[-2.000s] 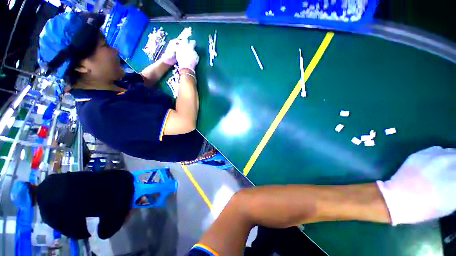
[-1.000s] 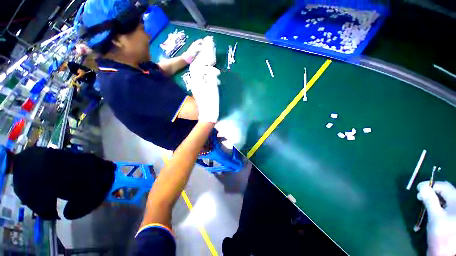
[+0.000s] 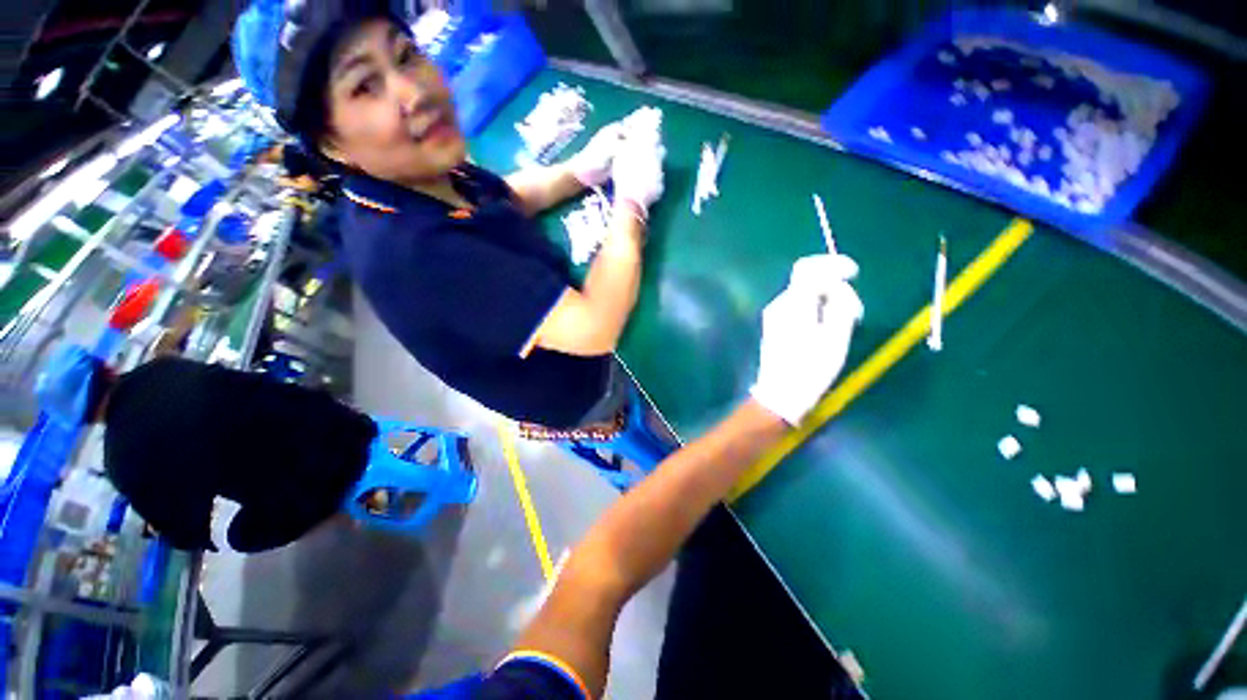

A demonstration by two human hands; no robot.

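My left hand (image 3: 807, 339), in a white glove, is over the green bench beside the yellow line (image 3: 957, 298). Its fingertips are at the lower end of a thin white stick (image 3: 823, 223); whether they grip it is unclear. A small dark mark shows between the fingers. A longer white sleeved piece (image 3: 938, 294) lies across the yellow line. Several small white blocks (image 3: 1071, 490) lie loosely on the bench at the right. Another white stick (image 3: 1221, 643) shows at the lower right edge. My right hand is out of the picture.
A seated person in a blue cap (image 3: 465, 274) works at the left with gloved hands, beside piles of white pieces (image 3: 554, 120). A blue tray (image 3: 875, 134) of white blocks stands beyond the rail. A blue stool (image 3: 417, 475) is on the floor.
My left hand has moved from beside the neighbour's hands to the thin stick. My right hand, seen holding a small lead, has left the picture. The neighbour's face has turned this way.
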